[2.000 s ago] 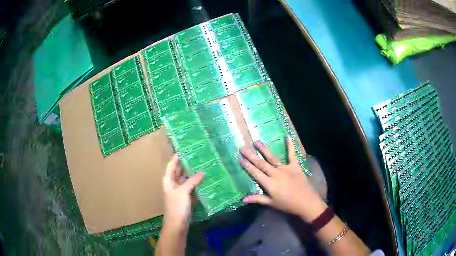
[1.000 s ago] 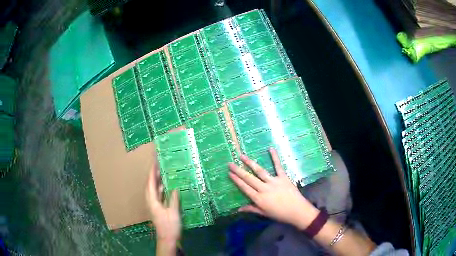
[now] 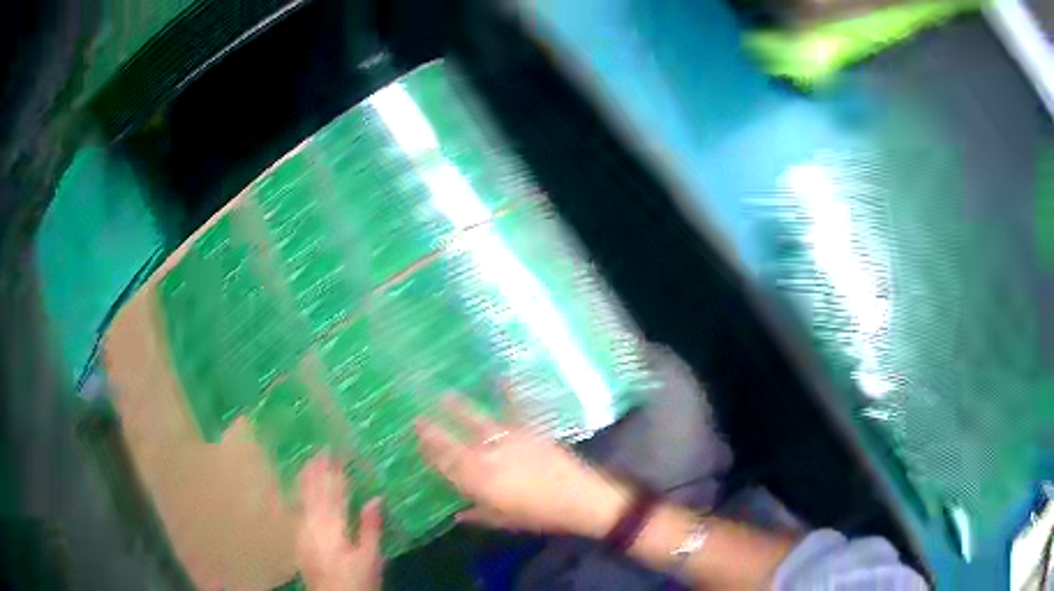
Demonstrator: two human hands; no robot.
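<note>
Green PCB panels lie in two rows on a brown cardboard sheet, the picture blurred by motion. My left hand is at the lower left edge of the near row, fingers apart, touching or just over a panel; which one cannot be told. My right hand lies flat over the near row, fingers spread, with a dark red band and a chain bracelet on the wrist. Glare crosses the panels on the right side. Bare cardboard shows along the left.
A fanned row of panels lies on the blue-green and grey bench at right. A lime-green wrap is at the top right. A green box stands at the left. A dark gap lies between stack and bench.
The view has swung, shifting the stack left and down. The panels under my hands now sit more evenly in the near row. My right hand still rests over them.
</note>
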